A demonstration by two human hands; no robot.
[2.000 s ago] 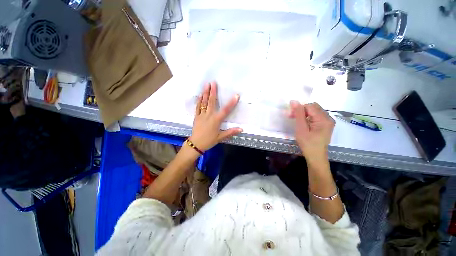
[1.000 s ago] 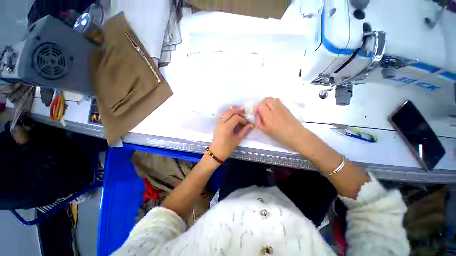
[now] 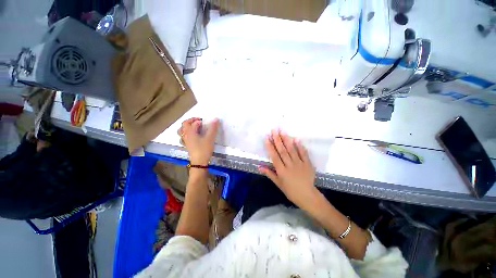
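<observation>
A large white sheet lies on the white table in front of me; its edges blend with the tabletop. My right hand lies flat on its near part, fingers spread. My left hand is at the sheet's near left side, fingers bent and thumb apart, with nothing visible in it. A brown garment panel with a light zipper and folds lies to the left of my left hand.
The sewing machine head stands at the right back. Thread snips and a black phone lie right of my hands. Brown cloth is at the far side. A grey vented box is left. A blue crate is below the table edge.
My hands were together over the sheet's near part; now they are apart. My left hand has moved left, and my right hand has opened and flattened on the sheet.
</observation>
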